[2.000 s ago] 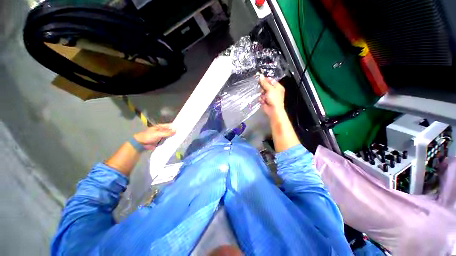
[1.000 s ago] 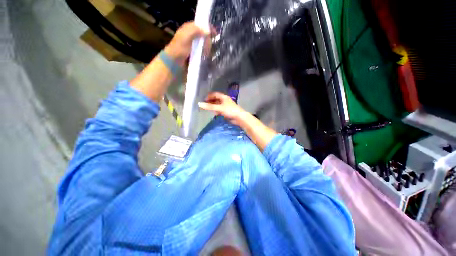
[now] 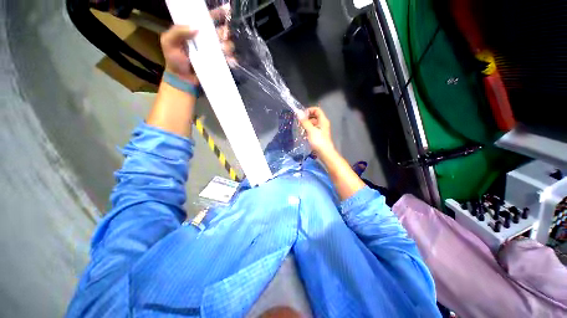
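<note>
My left hand [image 3: 180, 53], with a blue band on the wrist, grips the long white trim strip [image 3: 225, 93] near its upper part. The strip slants from the top edge of the picture down to my waist; its top end is cut off. My right hand [image 3: 316, 127] pinches the edge of the clear plastic film [image 3: 264, 81] and holds it out to the right of the strip. The film is stretched between the strip and my right hand. The fingers of my left hand behind the strip are partly hidden.
A green-topped bench [image 3: 432, 81] with a metal edge is on the right, carrying a red bar [image 3: 497, 99] and the dark ribbed cabinet [image 3: 534, 62]. A pink sleeve [image 3: 435, 242] is at lower right beside a grey box with black knobs [image 3: 491, 214]. A black coil and cardboard [image 3: 127, 68] are upper left.
The strip swung from a rightward slant to a leftward one and shows its wide face. My right hand came away from the strip, moved right and took hold of the film.
</note>
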